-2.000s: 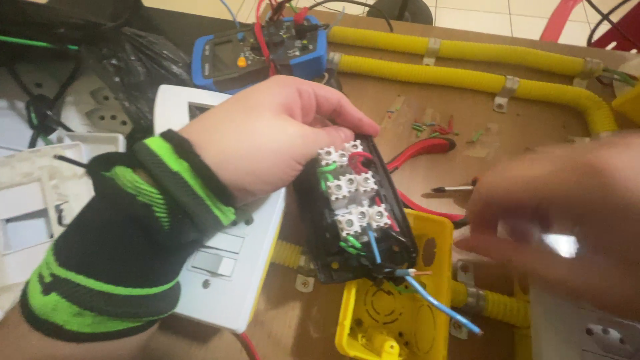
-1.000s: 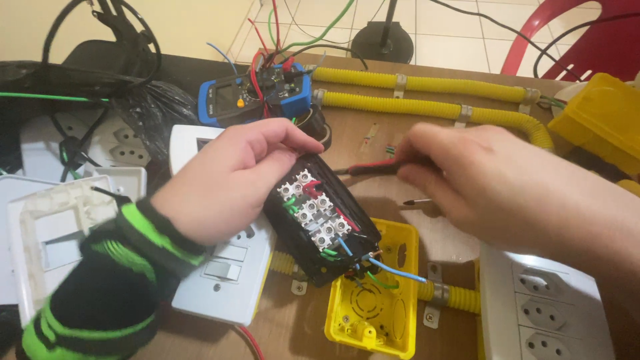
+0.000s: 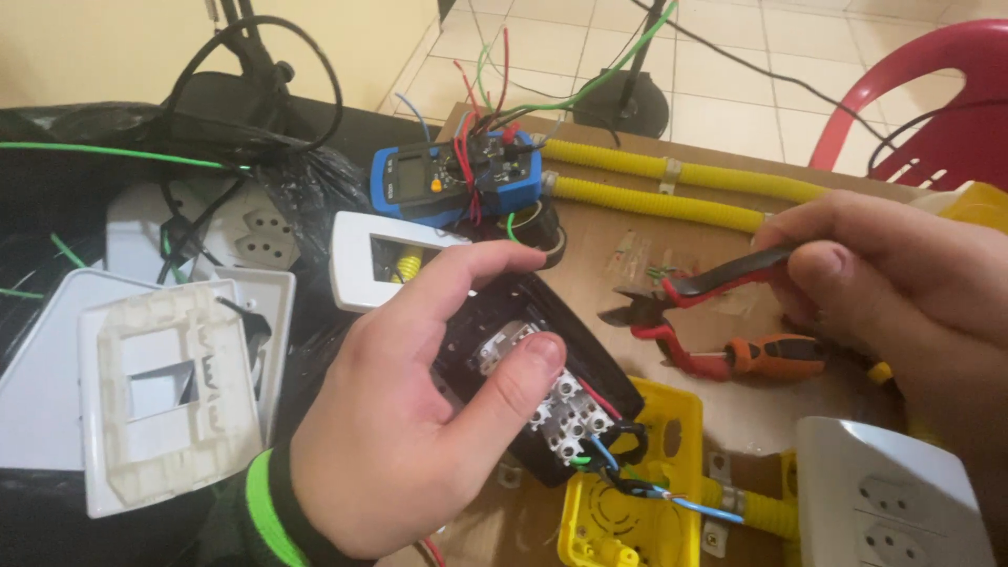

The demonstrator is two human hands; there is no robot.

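Note:
My left hand (image 3: 425,402) grips a black outlet plate (image 3: 583,339), its back side with white terminal blocks (image 3: 563,417) facing up and the thumb lying over them. Red, green and blue wires run from the terminals. A blue wire (image 3: 709,510) with a bare copper part beside it sticks out over the yellow junction box (image 3: 689,441), which lies just below the plate. My right hand (image 3: 890,276) holds diagonal cutting pliers with red and black handles (image 3: 724,279), jaws apart and pointing left. An orange and black screwdriver (image 3: 780,356) lies under the pliers.
A blue multimeter (image 3: 457,177) with red leads stands behind, near a roll of black tape (image 3: 543,228). Yellow corrugated conduits (image 3: 661,201) are clamped along the board. White cover plates (image 3: 173,394) lie at left on black plastic. A white socket plate (image 3: 890,480) sits at lower right.
My right hand, empty-looking and blurred at first, then at the red-handled tool on the board, now holds the pliers raised. My left thumb now lies across the terminals, which showed uncovered before.

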